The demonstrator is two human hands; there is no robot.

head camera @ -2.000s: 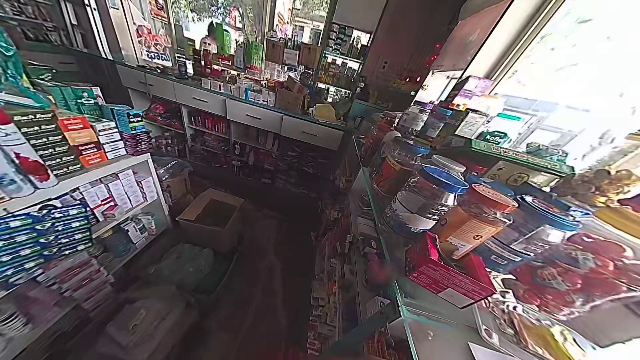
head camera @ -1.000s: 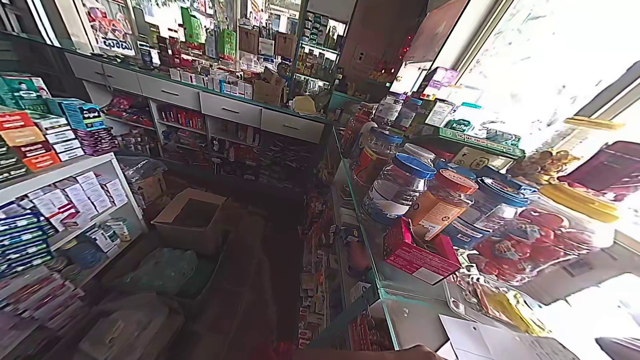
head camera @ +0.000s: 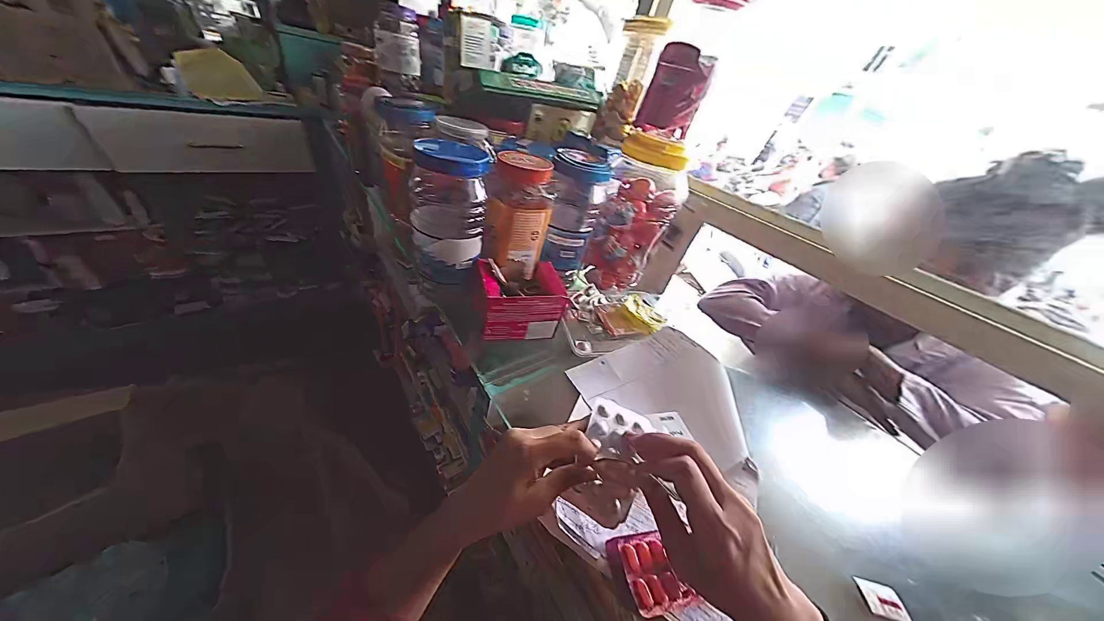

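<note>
Both hands meet over the counter, low in the head view. My left hand (head camera: 539, 474) pinches the left side of a white blister strip of tablets (head camera: 614, 424). The fingers of my right hand (head camera: 703, 500) hold its right side. Just beneath the strip, a brownish, blurred shape shows between the hands; I cannot tell what it is. A blister pack of red capsules (head camera: 649, 573) lies below, partly covered by my right hand. White papers (head camera: 668, 379) with writing are spread on the counter behind and under the hands.
A pink open-topped box (head camera: 522, 312) stands beyond the papers, before plastic jars with blue (head camera: 450, 207), orange (head camera: 520, 207) and yellow lids (head camera: 647, 207). A small tray with wrappers (head camera: 634, 315) is beside it. A person (head camera: 776, 319) leans at the counter's far side. A small packet (head camera: 881, 597) lies lower right.
The view has swung down and right toward the counter. Both hands have come into view, holding the blister strip; the red capsules and the person across the counter now show too.
</note>
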